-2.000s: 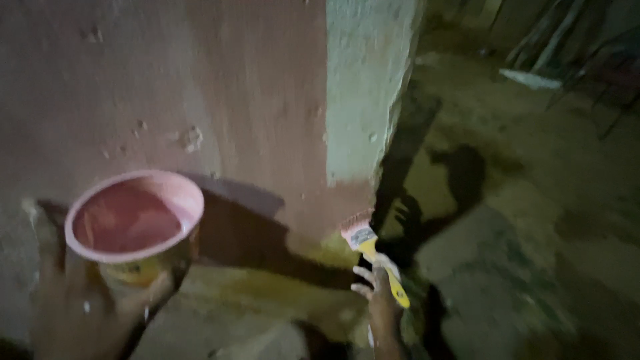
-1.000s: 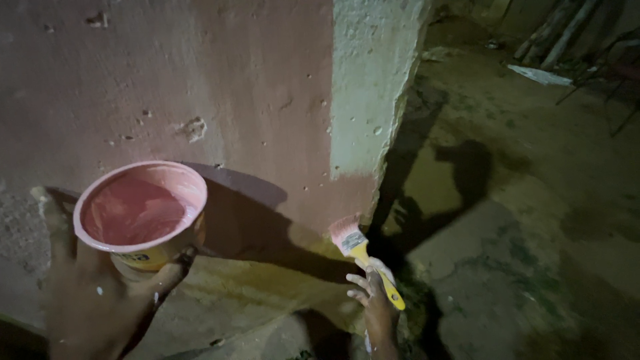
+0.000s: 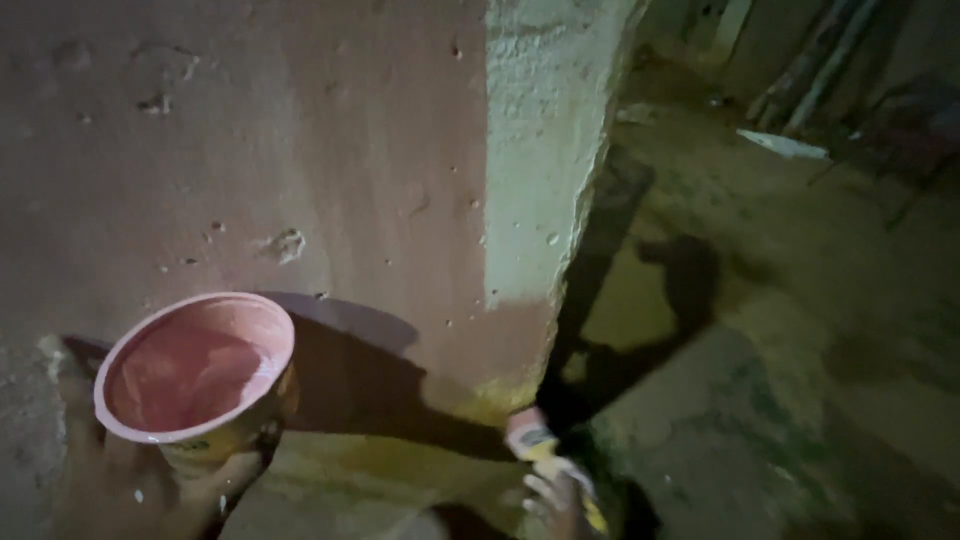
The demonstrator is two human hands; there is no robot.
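Observation:
My left hand point(image 3: 165, 487) holds a round plastic tub point(image 3: 232, 450) from below, at the lower left. Pink paint point(image 3: 180, 382) lies inside it and coats its rim. At the bottom, right of centre, my right hand point(image 3: 559, 499) grips a paintbrush point(image 3: 536, 442) with a yellow handle; its bristles are pink and blurred, close to the wall's bottom corner. The wall point(image 3: 375, 187) is mostly pink, with a pale greenish strip point(image 3: 544, 150) along its right edge. Below that strip, a pink band reaches the corner. Whether the bristles touch the wall I cannot tell.
Rough ground point(image 3: 810, 315) spreads right of the wall, with dark shadows on it. Poles point(image 3: 817, 67) lean at the upper right, near a flat pale piece point(image 3: 784, 144). A ledge point(image 3: 337, 472) runs along the wall's foot. The wall's edge is chipped.
My right hand has moved down with the brush, from the pink area beside the wall's corner to the corner's foot. My left hand still holds the tub.

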